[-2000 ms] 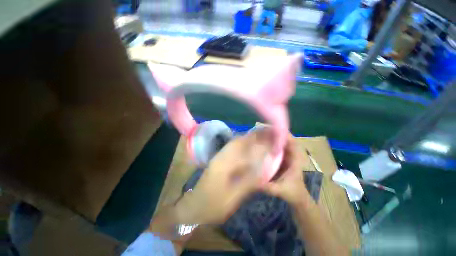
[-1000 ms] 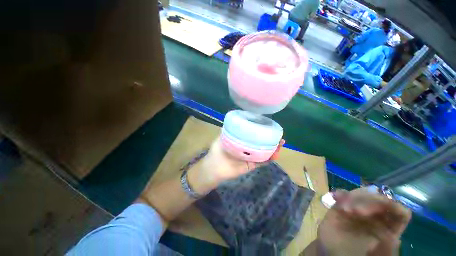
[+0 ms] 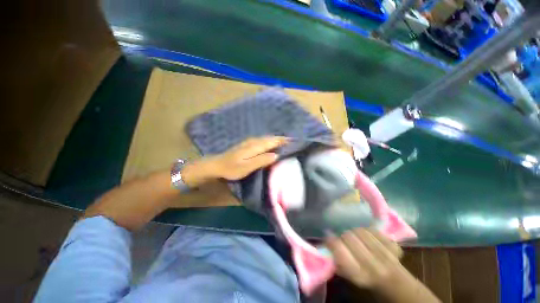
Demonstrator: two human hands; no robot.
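Observation:
The pink and white cat-ear headphones (image 3: pixel 314 266) are upside down at the bench's front edge, ears towards me. My right hand (image 3: pixel 364 254) grips the headband between the ears. The ear cups (image 3: pixel 288 183) are at the mouth of the dark grey dotted bag (image 3: pixel 254 121), partly inside it. The bag lies on the tan cardboard sheet (image 3: pixel 163 127). My left hand (image 3: pixel 251 157) is on the bag's mouth, beside the near ear cup, fingers stretched over the bag. The headphones and right hand are blurred.
A white bottle (image 3: pixel 392 124) with a metallic top, a small round white item (image 3: pixel 356 144) and a thin red-ended tool (image 3: pixel 386 145) are right of the sheet. A pale strip (image 3: pixel 388 170) lies on the green surface. A brown carton (image 3: pixel 53 83) is at left. A metal post slants at right.
The headphones have moved down from above the sheet to the bag's mouth. My right hand has come in from the right and taken the headband. My left hand has moved from the ear cup to the bag.

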